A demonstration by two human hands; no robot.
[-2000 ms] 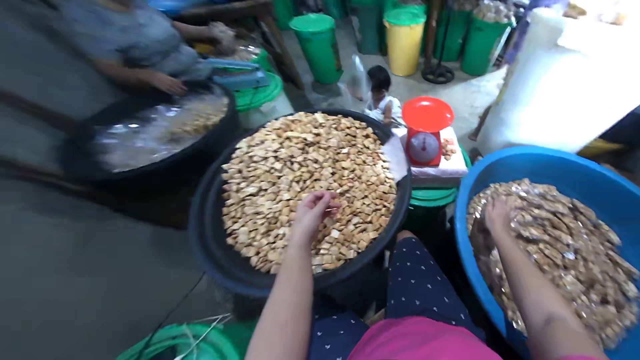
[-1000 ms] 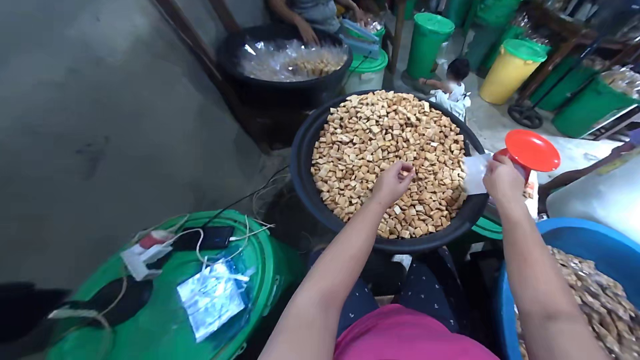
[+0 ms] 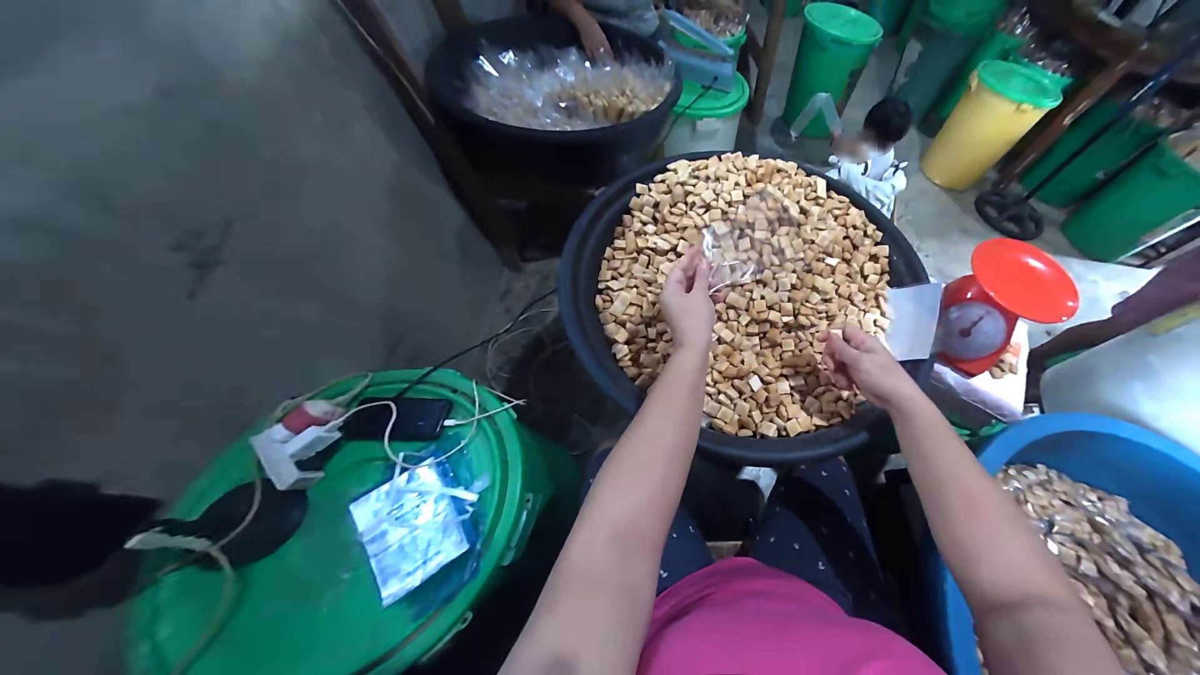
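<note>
A black plastic tub (image 3: 583,281) in front of me is heaped with small square biscuit pieces (image 3: 750,366). My left hand (image 3: 690,295) pinches a clear plastic bag (image 3: 736,255) over the middle of the heap. Over the heap's right side, my right hand (image 3: 858,361) has its fingers curled at the biscuit pieces; whether it holds any is hard to tell. A white card or sheet (image 3: 912,321) rests at the tub's right rim, beside a red dial scale (image 3: 975,323) with a round red pan.
A blue tub (image 3: 1078,431) of filled bags stands at lower right. At lower left a green drum lid (image 3: 319,572) carries a phone (image 3: 398,419), cables and a pack of plastic bags (image 3: 410,530). Beyond, a person's arm (image 3: 586,28) reaches into another black tub (image 3: 553,127); a small child (image 3: 874,159) is near.
My right hand has moved from the blue tub to the scale, then to the biscuit heap. A clear bag now shows at my left hand. The view has swung left.
</note>
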